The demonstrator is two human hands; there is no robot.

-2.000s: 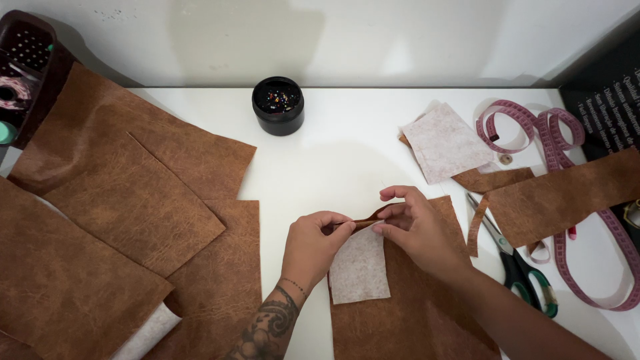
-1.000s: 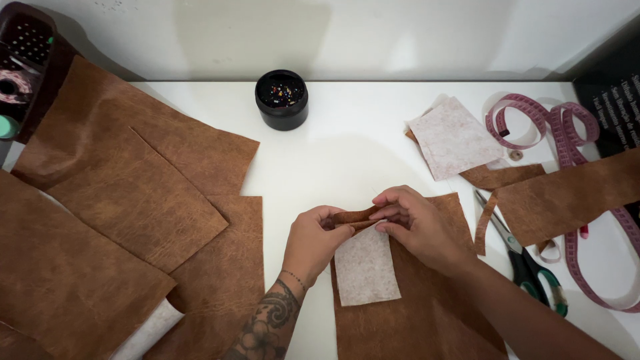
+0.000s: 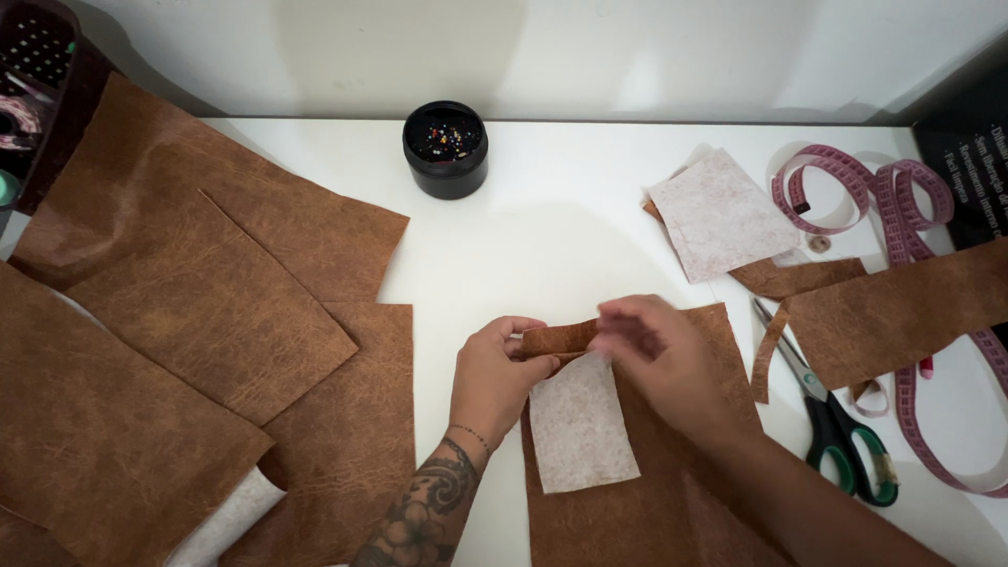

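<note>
A small piece of brown faux leather (image 3: pixel 584 429), its pale fabric backing up, lies on a larger brown faux leather panel (image 3: pixel 583 528) at the lower middle. My left hand (image 3: pixel 496 378) pinches the top edge of the small piece between thumb and fingers, together with a brown edge folded behind it. At that edge's right end is my right hand (image 3: pixel 650 354), slightly blurred, its thumb and fingertips at the corner; whether they grip it cannot be told.
Brown faux leather pieces (image 3: pixel 197 315) cover the left side. A black jar of pins (image 3: pixel 446 169) stands near the wall. At right lie scissors (image 3: pixel 827 409), a pink tape measure (image 3: pixel 890 205), a button (image 3: pixel 819 243), a pale-backed scrap (image 3: pixel 720 216) and a brown strip (image 3: pixel 898 315). A dark basket (image 3: pixel 59 102) is at upper left.
The fingers of my right hand have shifted at the top edge, and more of the brown strip behind it shows between my hands. My left hand keeps its pinch.
</note>
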